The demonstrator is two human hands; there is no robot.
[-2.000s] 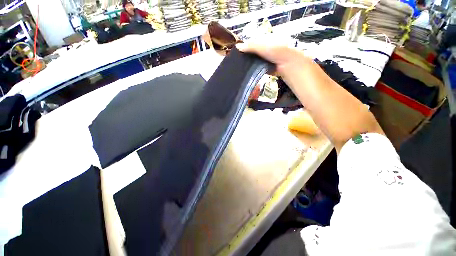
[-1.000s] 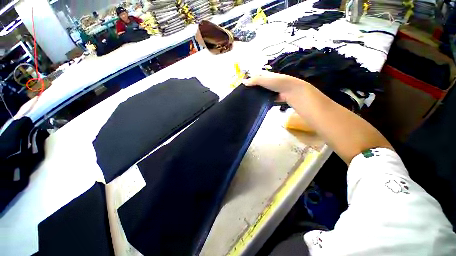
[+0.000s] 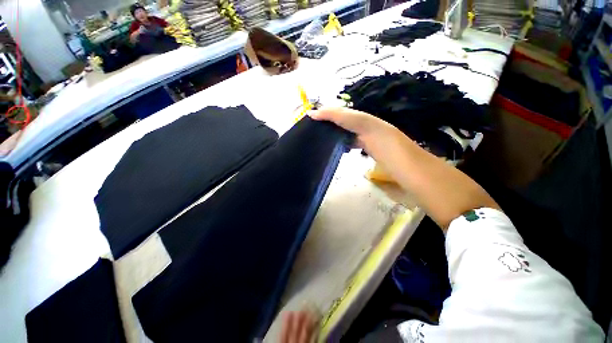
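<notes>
A large black fabric panel [image 3: 235,228] with a square notch at its left side lies slantwise on the white-topped table [image 3: 335,241]. Its side nearest me shows a narrow bluish edge strip. My right hand [image 3: 342,125] grips the panel's far right corner; the fingertips are partly hidden by the fabric. My left hand [image 3: 299,327] is blurred and cut off by the bottom edge, beside the panel's near end; only some fingers show, with nothing visible in them.
A thick black panel stack [image 3: 181,171] lies beyond the panel, another black piece [image 3: 77,305] at left. A black strip heap [image 3: 413,100], yellow-orange block [image 3: 381,175] and brown pouch [image 3: 272,51] lie on the table. A cardboard box [image 3: 530,134] stands at right. A person [image 3: 147,30] sits far back.
The panel's far end has come down from its raised, curved position and now lies flatter. My right hand has moved lower and slightly left. My left hand has appeared at the bottom edge.
</notes>
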